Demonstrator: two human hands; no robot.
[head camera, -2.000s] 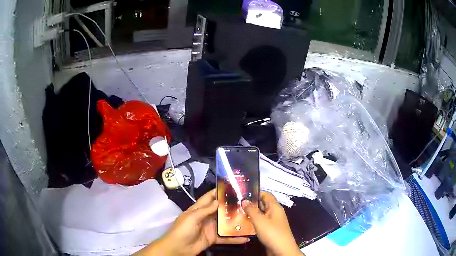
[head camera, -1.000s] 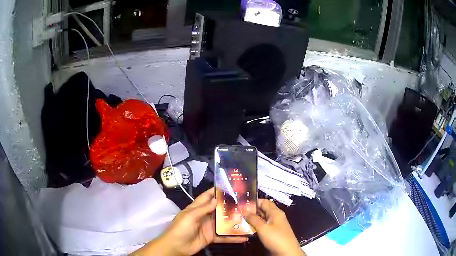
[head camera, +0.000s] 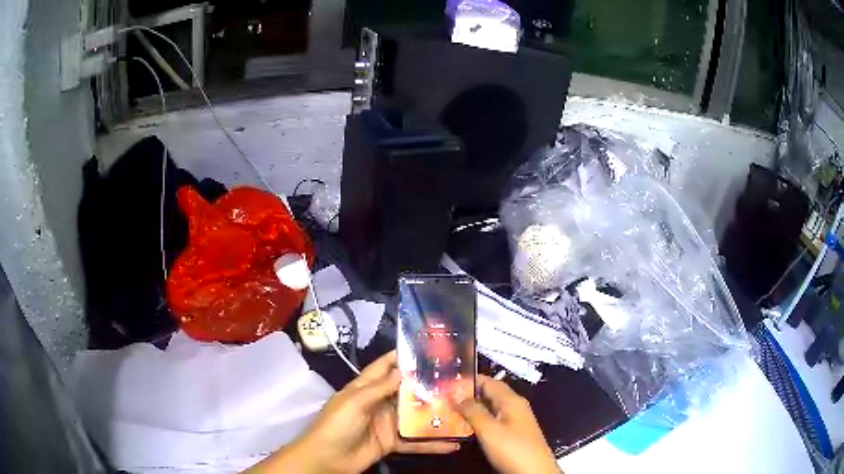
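An upright smartphone (head camera: 437, 352) with a lit reddish-orange screen is at the bottom centre of the head view. My left hand (head camera: 356, 421) holds its left edge and lower back, with fingers showing below it. My right hand (head camera: 504, 421) holds its lower right side, with the thumb over the lower right of the screen. The back of the phone and some fingers are hidden.
A red plastic bag (head camera: 236, 268) and white fabric stacks (head camera: 199, 398) are on the left. Black speakers (head camera: 403, 199) stand behind the phone. White strips (head camera: 523, 333) and a crumpled clear plastic bag (head camera: 639, 250) are on the right, by a white table (head camera: 740, 430) with blue tape (head camera: 648, 426).
My right thumb has shifted slightly at the lower part of the screen. Both hands keep holding the phone in nearly the same place.
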